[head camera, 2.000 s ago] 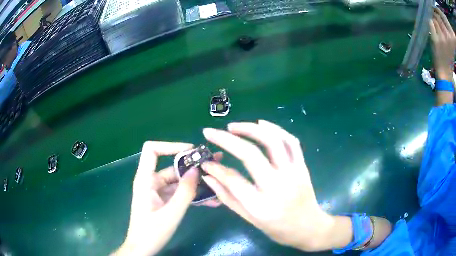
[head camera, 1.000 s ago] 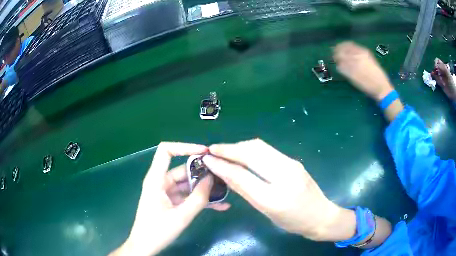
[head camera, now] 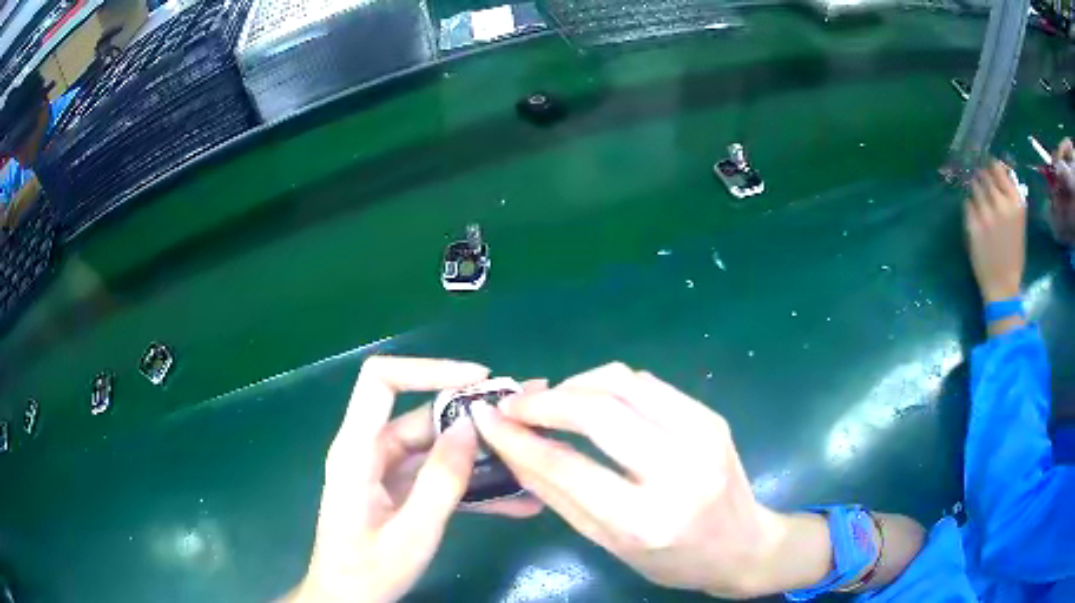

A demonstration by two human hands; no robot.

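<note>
A silver-rimmed watch case (head camera: 489, 477) with a dark inside is held above the green surface at the lower centre. My left hand (head camera: 395, 471) grips it from the left, its thumb on the inner parts. My right hand (head camera: 637, 471) has its thumb and index fingertips on the top edge of the case. The fingertips partly cover a small dark inner module (head camera: 463, 408); whether they pinch it cannot be told. My right wrist wears a blue band.
Part-assembled units lie on the belt (head camera: 307, 259) ahead (head camera: 467, 264), farther right (head camera: 739, 177) and at left (head camera: 156, 363). A dark lump (head camera: 540, 107) lies beyond. Stacked trays (head camera: 336, 59) stand upper left. A grey post (head camera: 993, 83) and a neighbour's hand (head camera: 996, 230) are right.
The belt units and dark lump have shifted left. The neighbour's hand set down a unit and moved back right. My right fingertips have closed in on the case's top edge.
</note>
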